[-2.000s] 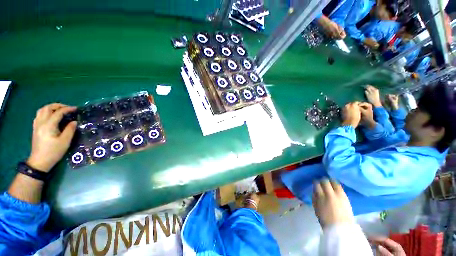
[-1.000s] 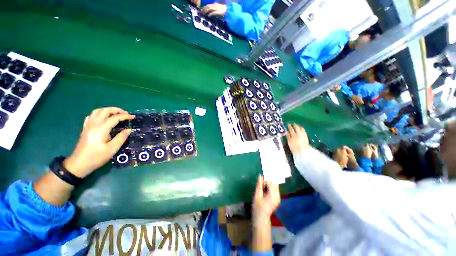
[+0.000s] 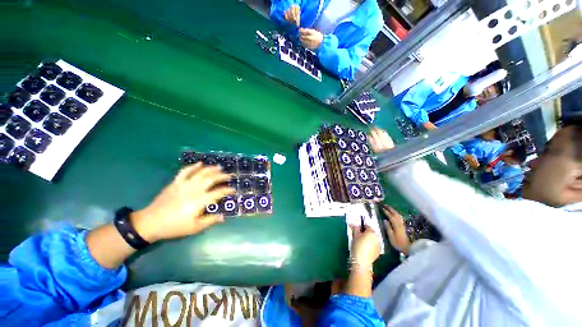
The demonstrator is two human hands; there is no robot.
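Observation:
A clear tray of black round-centred parts (image 3: 247, 184) lies on the green table in front of me. The visible front-row parts bear white rings; the rows behind do not. My left hand (image 3: 185, 199), with a black wristband, is spread over the tray's left part and hides several parts. My right hand (image 3: 365, 246) holds a thin black tool, likely tweezers (image 3: 362, 223), upright over a white strip (image 3: 355, 231) near the table's front edge. The tool's lower end is hidden.
A tall stack of filled trays (image 3: 351, 159) stands right of the tray, with white sheets (image 3: 311, 185) beside it. A white scrap (image 3: 279, 158) lies between. Ringless parts sit on a white sheet (image 3: 80, 137) at far left. A person in white (image 3: 447, 255) reaches in around the stack's right side.
The view has shifted left. My left hand has moved from the tray's left edge onto its parts. The dark tool now shows in my right hand. The person in white has leaned in beside the stack.

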